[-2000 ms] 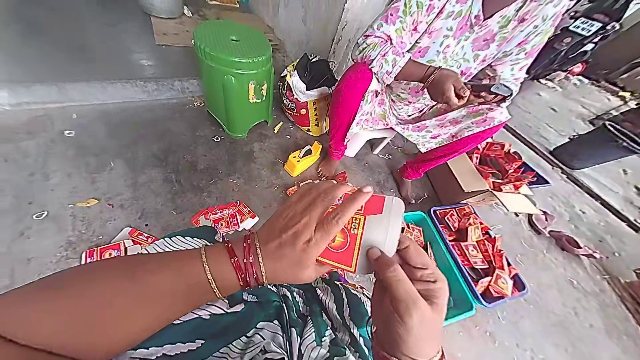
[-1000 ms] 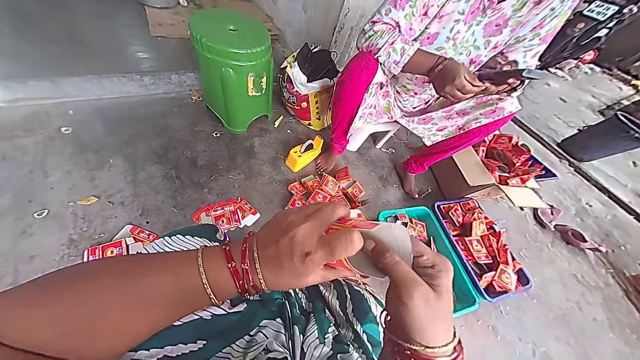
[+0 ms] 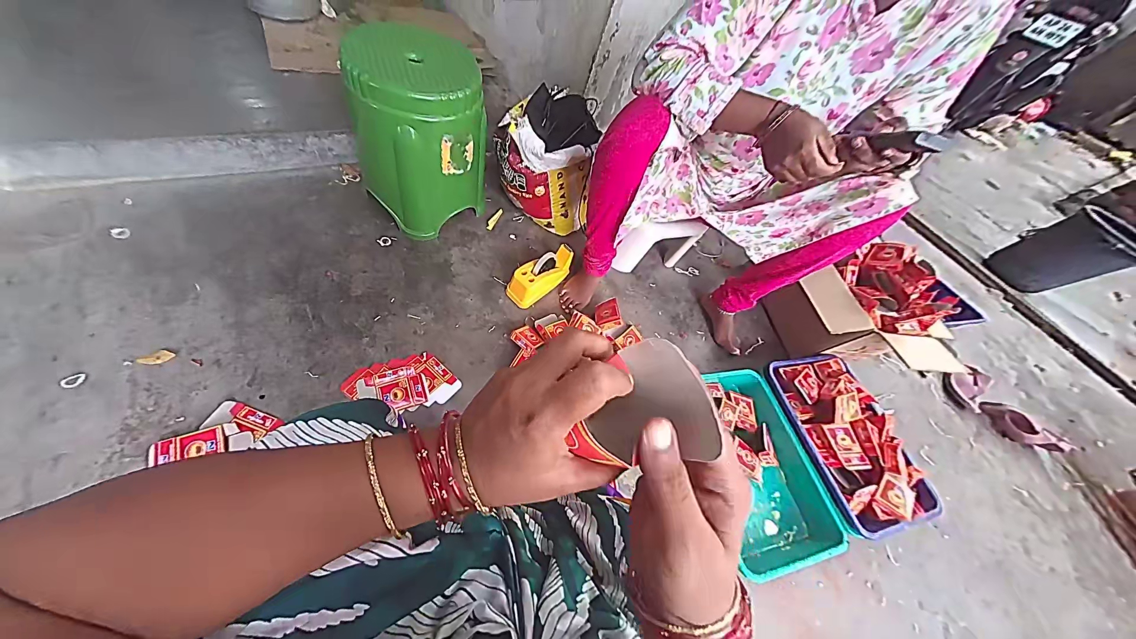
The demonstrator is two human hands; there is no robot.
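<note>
Between my two hands is a red printed card carton (image 3: 661, 399), bent, with its plain grey inner side and a rounded flap showing. My left hand (image 3: 541, 417) grips its left edge, fingers curled over the red part. My right hand (image 3: 688, 524) holds the lower right side, the thumb pressed on the grey face. Just beyond my hands lies a pile of small red cartons (image 3: 608, 315) on the floor. Flat red-and-white cartons (image 3: 404, 382) lie left of them, and more (image 3: 191, 444) sit by my patterned green garment.
A teal tray (image 3: 799, 550) and a purple tray (image 3: 932, 510), both with red cartons, stand at right. Behind are a cardboard box (image 3: 799, 319), a yellow tape dispenser (image 3: 537, 280), a green plastic stool (image 3: 417, 124) and a bag (image 3: 555, 169). A seated person (image 3: 799, 151) holds a dark object.
The carton's printed front faced up two seconds ago; now its grey inner side shows, and the card is bent. My left hand's fingers have curled in at its edge.
</note>
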